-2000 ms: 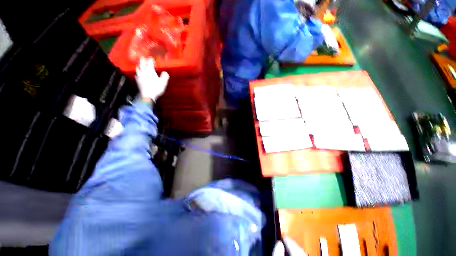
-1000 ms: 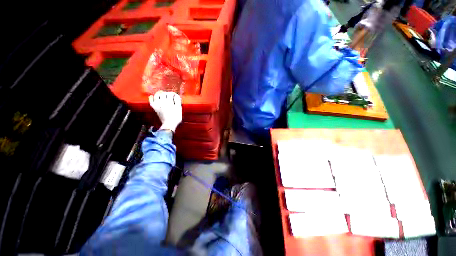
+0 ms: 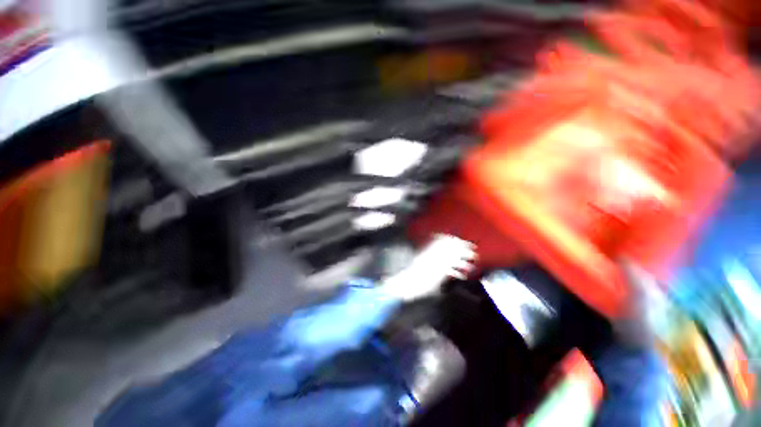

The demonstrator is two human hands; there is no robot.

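Note:
The whole view is strongly motion-blurred. My left hand [image 3: 435, 265], in a white glove, is at the centre, left of and below a red plastic tray [image 3: 534, 221]. Its fingers point right and look slightly apart, with nothing visible in them. Whether it touches the dark red side behind it is unclear. The tray holds a shiny pale, blurred patch. A pale blurred shape above a blue sleeve at the tray's near right corner looks like my right hand [image 3: 642, 304]. Its fingers and any grip cannot be made out.
Black stacked containers with white labels [image 3: 390, 157] stand behind and left of my left hand. More red trays [image 3: 667, 50] are at the upper right. A grey post [image 3: 158, 125] and an orange-yellow object [image 3: 54, 221] are at the left. Part of the red-edged panel [image 3: 576, 392] shows at the bottom.
The view has swung left, so the red trays now appear at the right and the bench is mostly out. My left hand has left the tray's front rim. A right-side sleeve has come into view.

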